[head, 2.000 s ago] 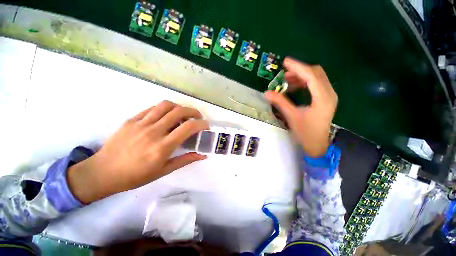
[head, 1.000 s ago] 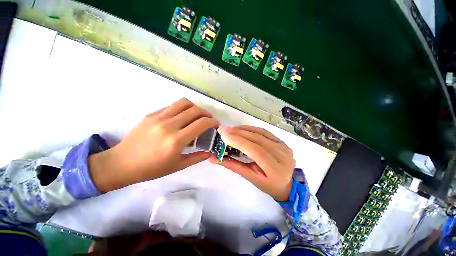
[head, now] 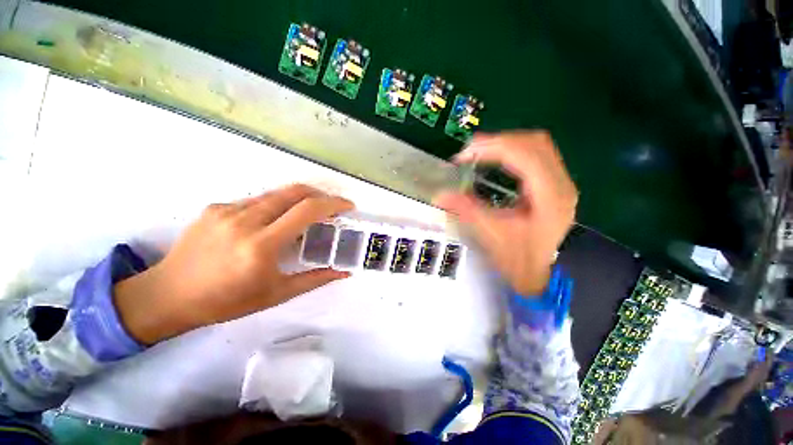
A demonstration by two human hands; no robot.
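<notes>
A row of white plastic housings (head: 349, 247) lies on the white bench. Several housings at its right are filled with dark boards; two at its left show grey, empty insides. My left hand (head: 230, 261) grips the row's left end, covering part of it. My right hand (head: 509, 204) is blurred over the conveyor's near edge, up and right of the row, with a blurred circuit board (head: 468, 176) between thumb and fingers. Several green circuit boards (head: 348, 68) with yellow and blue parts lie in a slanting line on the green belt.
A worn pale rail (head: 261, 100) runs between bench and belt. A crumpled white cloth (head: 289, 380) lies near my body. A blue cord (head: 461, 391) hangs by my right forearm. A black sheet (head: 600, 278) and a packed board array (head: 622, 348) are at the right.
My right hand has left the row and moved up and right to the belt edge. The board it held at the row is now seated in a housing. One fewer loose board shows on the belt.
</notes>
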